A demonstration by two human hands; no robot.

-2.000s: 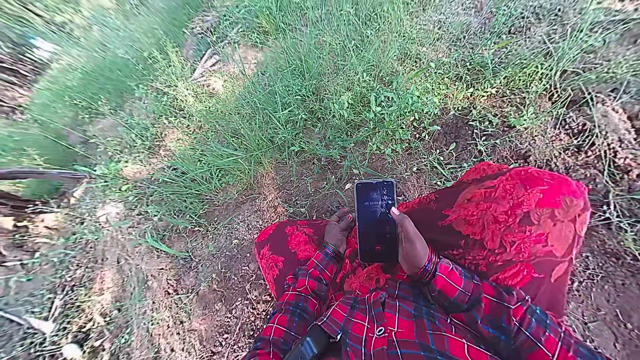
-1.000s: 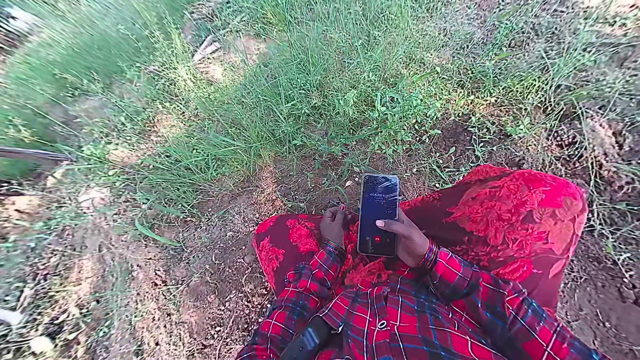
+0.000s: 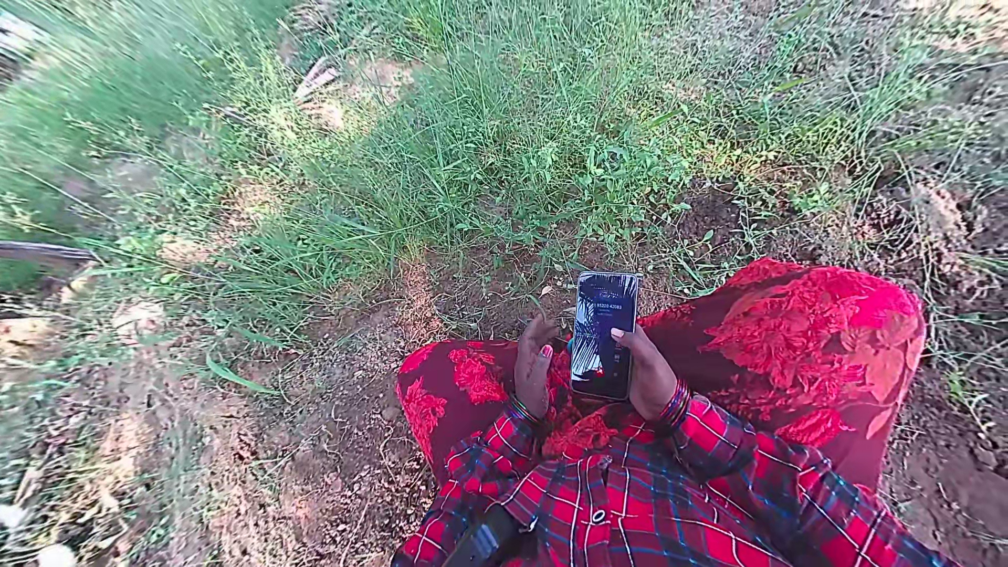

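Observation:
A smartphone (image 3: 605,335) with a dark, reflective screen bearing some writing is held upright above my lap. My right hand (image 3: 650,376) grips its right side, the thumb lying over the screen. Just left of the phone, my left hand (image 3: 535,366) is raised with its fingers apart and holds nothing that I can see. Bangles circle both wrists. Beneath the hands lies red floral cloth (image 3: 819,354) over my bent legs, and the sleeves are of red and blue plaid.
Green grass (image 3: 488,134) grows in front of me. Bare soil with dry litter (image 3: 331,441) lies at the left, and more soil at the right. A stick (image 3: 47,252) lies at the left edge. A black strap or case (image 3: 484,539) rests against the plaid shirt.
My left hand has opened its fingers beside the phone; earlier they were more curled. My right thumb has shifted on the screen since one second ago. The phone stays in my right hand.

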